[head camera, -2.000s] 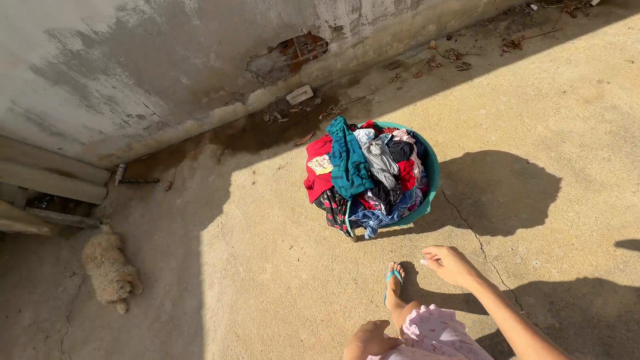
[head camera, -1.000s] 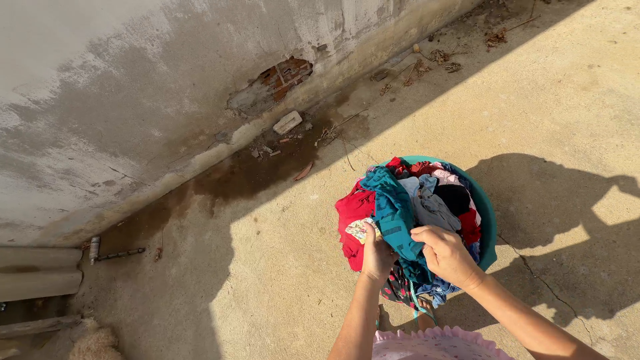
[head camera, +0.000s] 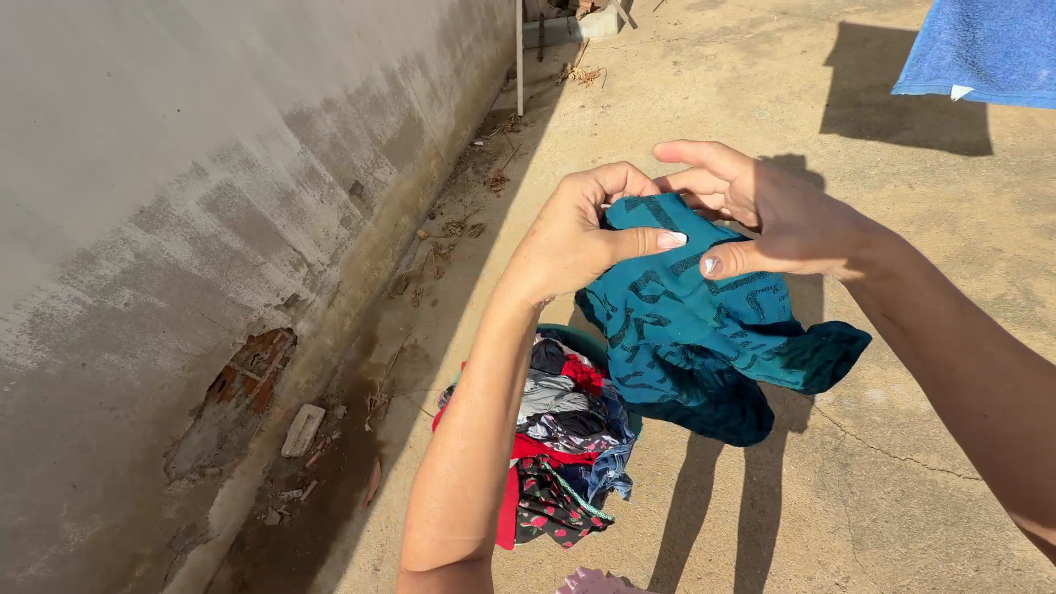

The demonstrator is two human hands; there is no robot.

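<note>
A teal garment with dark printed lettering [head camera: 701, 313] hangs from my hands in front of me. My left hand [head camera: 598, 223] grips its top edge, thumb on the near side and fingers behind the cloth. At the garment's upper right is my right hand [head camera: 742, 206], its thumb against the cloth and its fingers partly spread; whether it grips the cloth I cannot tell. Below, partly behind my left forearm, a heap of clothes [head camera: 553, 396] in red, grey, black and denim fills a green tub [head camera: 575, 337]. A black garment with a red print [head camera: 549, 507] hangs over its side.
A worn plastered wall [head camera: 206, 190] runs along the left, with a broken patch of exposed brick [head camera: 256, 367]. A loose block [head camera: 303, 430] and debris lie at its foot. A blue towel [head camera: 982, 54] hangs at the upper right, and a thin pole [head camera: 520, 58] stands near the wall.
The teal garment lay on the heap of clothes two seconds ago; both hands reached it, and it is now lifted clear of the tub. The view has swung up and right.
</note>
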